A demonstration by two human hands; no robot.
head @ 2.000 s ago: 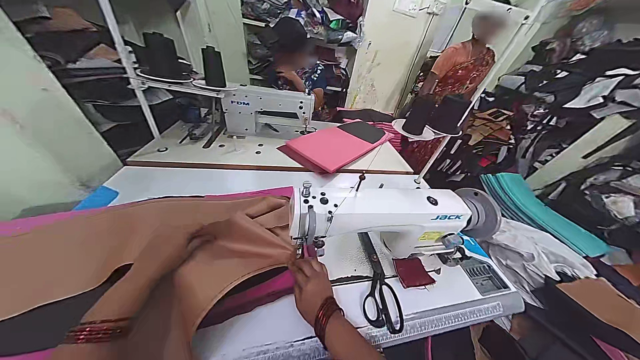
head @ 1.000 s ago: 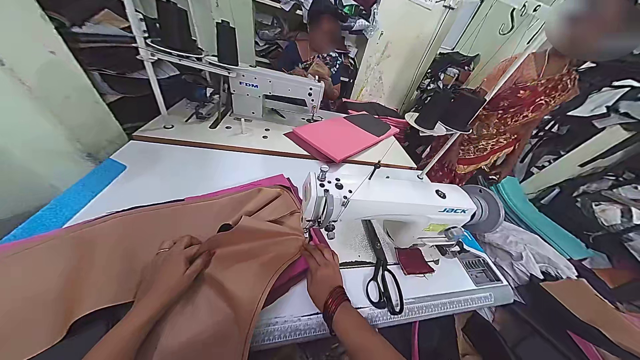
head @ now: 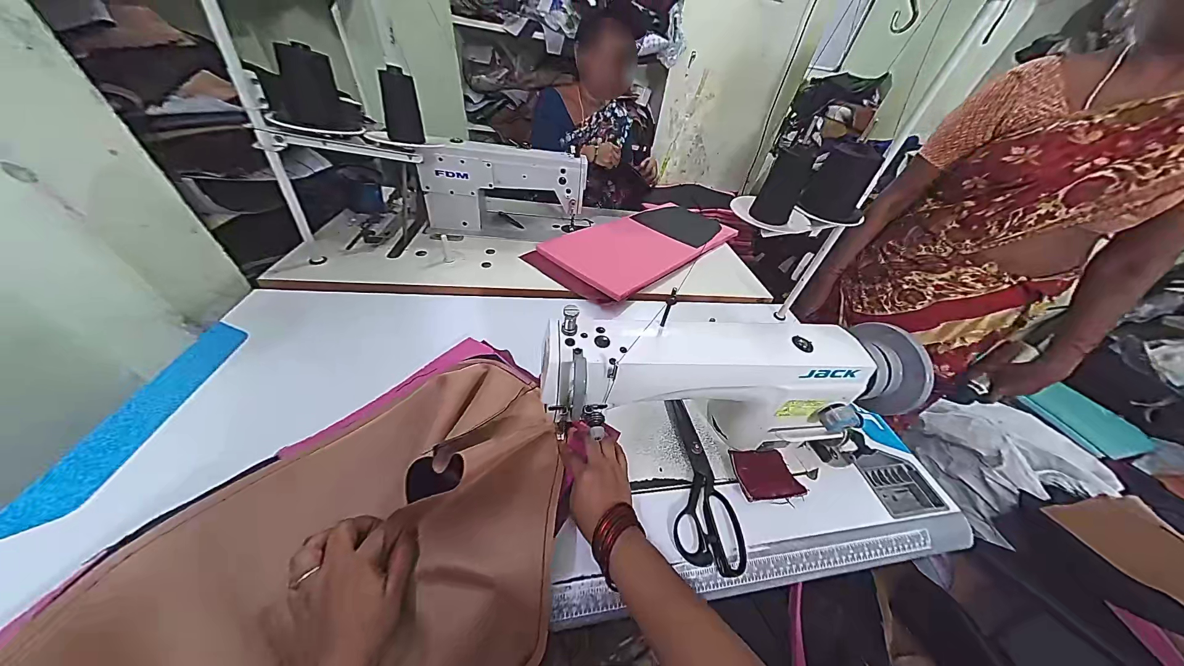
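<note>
A white Jack sewing machine stands on the table, its needle area over the edge of a large brown fabric piece backed with pink fabric. My right hand holds the pink edge close by the presser foot; its fingertips are partly hidden. My left hand lies on the brown fabric with bent fingers, where the fabric is bunched; whether it pinches the cloth cannot be told. A dark opening shows in the brown piece between the hands. Black-handled scissors lie right of my right hand, beside a maroon fabric scrap.
A ruler strip runs along the near table edge. Behind stands an FDM sewing machine with folded pink fabric beside it. One person sits behind it; another stands at the right. Thread cones and piled cloth are at the right.
The brown fabric has shifted and bunched differently, and a dark opening now shows in it. My left hand has moved nearer the near edge. The standing person has come closer at the right.
</note>
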